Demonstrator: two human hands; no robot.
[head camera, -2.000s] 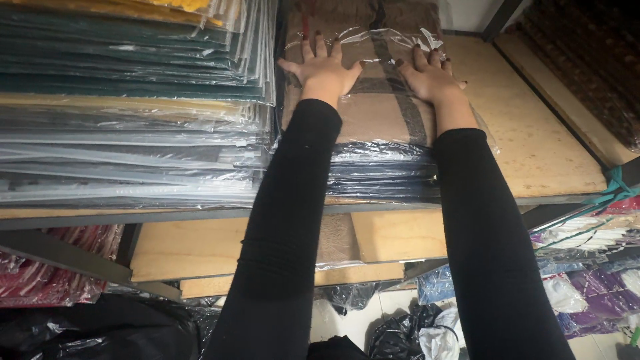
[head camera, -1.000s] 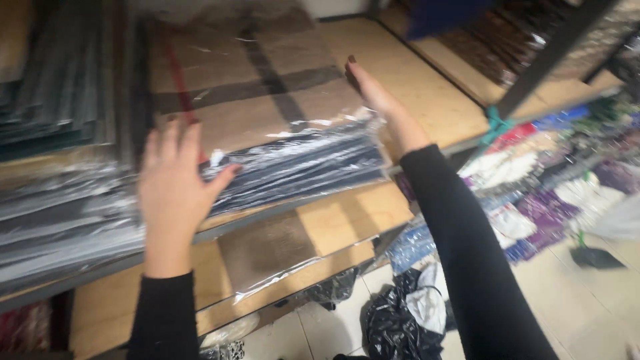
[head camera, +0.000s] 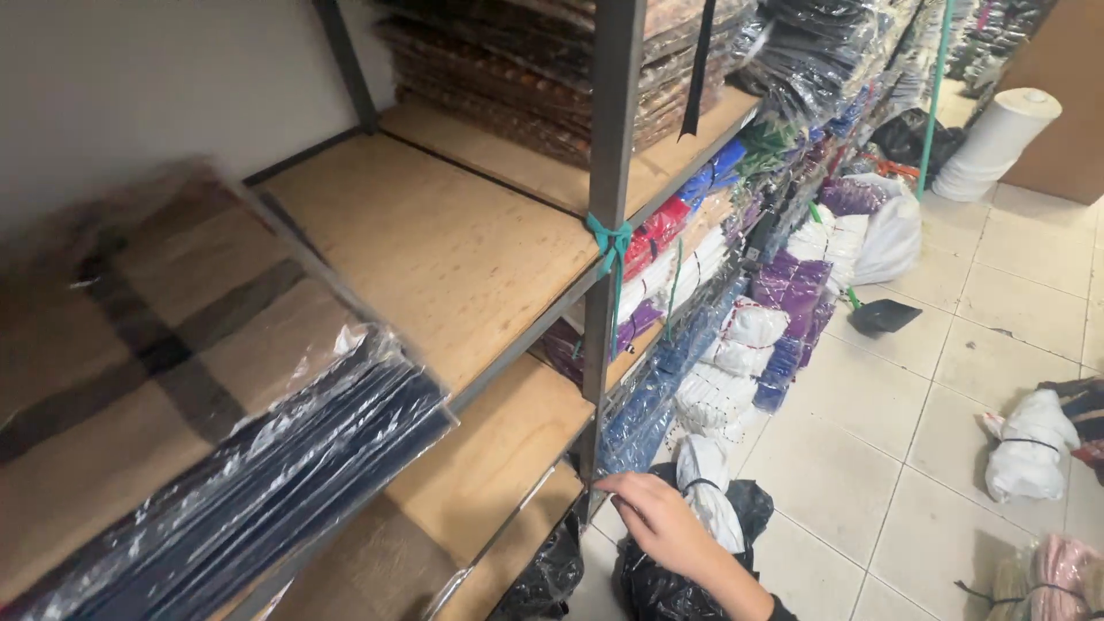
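Observation:
My right hand (head camera: 664, 526) is at the lower middle, by the foot of a dark metal shelf post (head camera: 602, 345), above a black plastic bag (head camera: 655, 582) on the floor. Nothing shows in its grip; its fingers are loosely bent and their tips lie near the post, contact unclear. At the left, a stack of folded textiles in clear plastic (head camera: 285, 466) rests on the shelf, with a brown dark-striped piece (head camera: 164, 345) on top and dark blue ones below. My left hand is out of view.
Wooden shelf boards (head camera: 431, 250) lie beside the stack. A teal tie (head camera: 611, 241) is knotted round the post. Wrapped bundles (head camera: 746, 328) line the lower rack and floor. A dustpan (head camera: 884, 317), a white roll (head camera: 996, 142) and a tied white bundle (head camera: 1031, 448) are on the tiles.
Both hands have come off the plastic-wrapped stack; my right hand is now low beside the post, and my left has left the view. The view has swung strongly to the right.

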